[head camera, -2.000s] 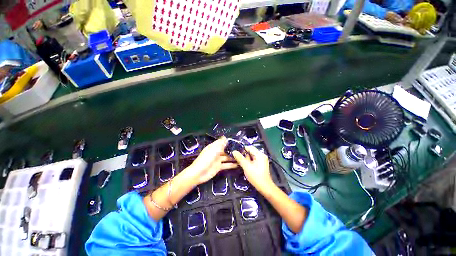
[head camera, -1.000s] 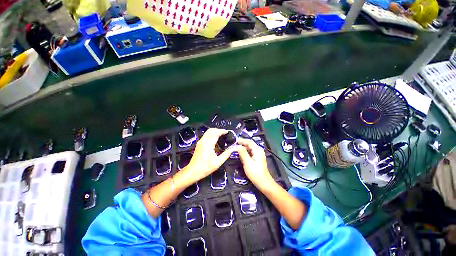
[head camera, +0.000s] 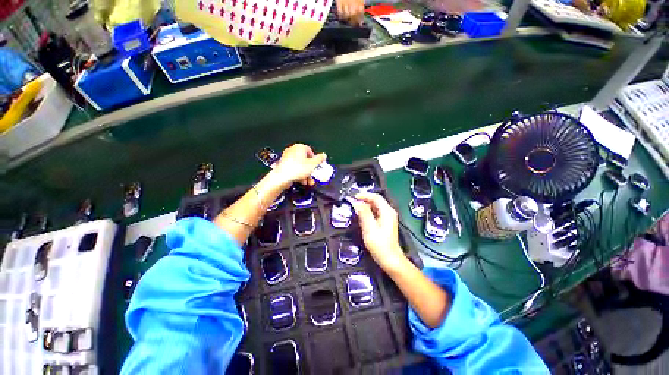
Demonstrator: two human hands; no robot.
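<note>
My left hand (head camera: 297, 165) is over the tray's back part, its fingertips closed on a small pale piece (head camera: 323, 172), likely part of a watch unit. My right hand (head camera: 378, 227) is just right of it, fingers bent beside a flat black box (head camera: 336, 187); whether it pinches anything is too small to tell. The black foam tray (head camera: 337, 348) lies below both hands. Watch heads with glossy black faces and silver rims, such as one watch head (head camera: 316, 256), sit in many pockets. An open watch unit (head camera: 267, 156) lies on the belt by my left hand.
The dark green belt (head camera: 352, 110) runs behind, with more open units at left. A white blister tray (head camera: 22, 293) is at left. At right are loose watches, a pen-like tool (head camera: 451, 201), black cables, a bottle (head camera: 506, 217), a white multi-port block (head camera: 551, 249) and a fan (head camera: 541, 160).
My left hand has moved back and left, away from my right hand, and now shows a pale piece instead of a dark watch. My right hand stays near the box. The belt units have shifted right.
</note>
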